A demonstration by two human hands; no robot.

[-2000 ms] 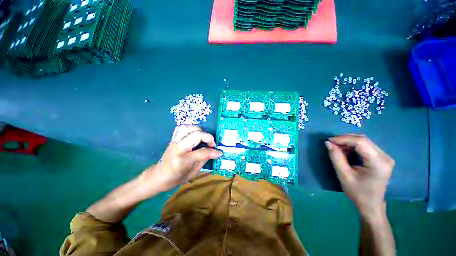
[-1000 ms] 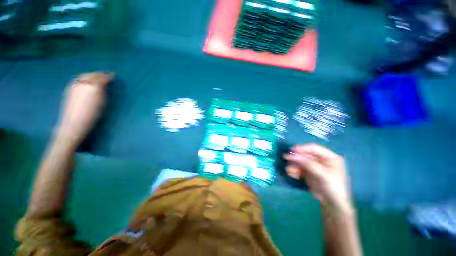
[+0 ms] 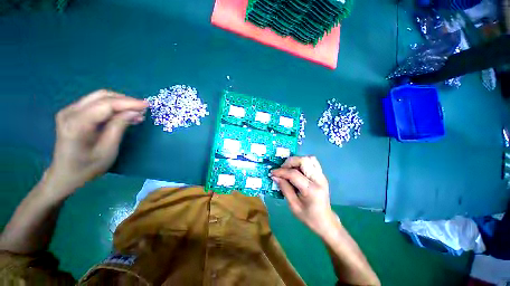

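A green circuit board panel [image 3: 243, 134] with white patches lies in front of my body. My left hand [image 3: 92, 134] is left of it, thumb and forefinger close together at the left edge of the left pile of small whitish components [image 3: 178, 108]. My right hand [image 3: 306, 187] is over the panel's lower right part, fingertips pinched at the board and covering part of a white patch. Whether either pinch holds a component is too small to tell. The right component pile [image 3: 340, 122] and a small strip of components [image 3: 302, 128] lie right of the panel.
A green board stack [image 3: 296, 19] stands on a red-pink pad [image 3: 279, 43] beyond the panel. A blue bin [image 3: 416, 114] is at the right, with shiny clear bags [image 3: 428, 53] and a dark elongated shape behind it. A whitish bag [image 3: 447, 232] is lower right.
The view has turned and shifted. My left hand went from the panel's left edge out to the far left, and is now at the left pile. My right hand moved from beside the panel onto its lower right.
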